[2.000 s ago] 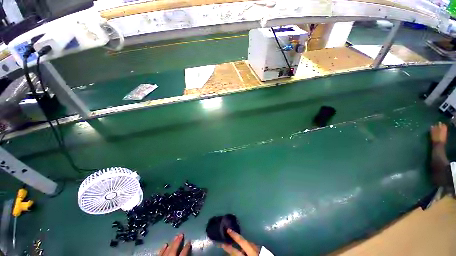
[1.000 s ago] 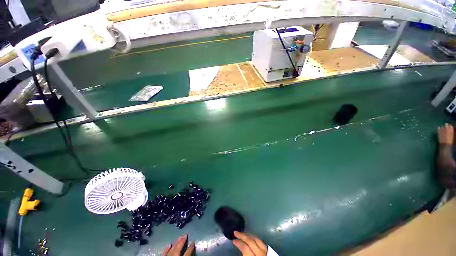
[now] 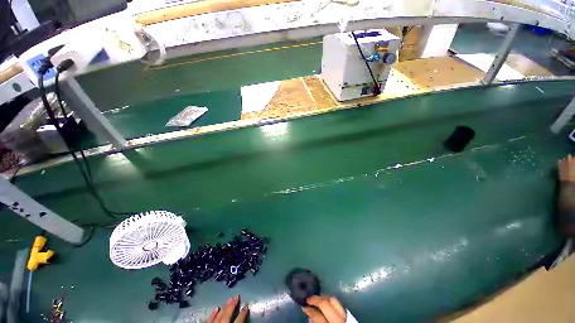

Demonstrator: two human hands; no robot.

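Observation:
A round black housing stands on the green bench near the bottom edge. My right hand touches its lower right side with the fingertips, cut off by the picture's edge. My left hand is at the bottom edge, with only its fingers in view, apart and holding nothing that shows. A pile of small black parts lies beyond my left hand.
A white fan stands left of the pile. A second black housing is far right on the green bench. A yellow tool lies far left. Another person's arm is at the right edge. A carton is lower right.
The near housing has turned, and its face with a central spot now shows. The far housing has moved right. The view has shifted slightly.

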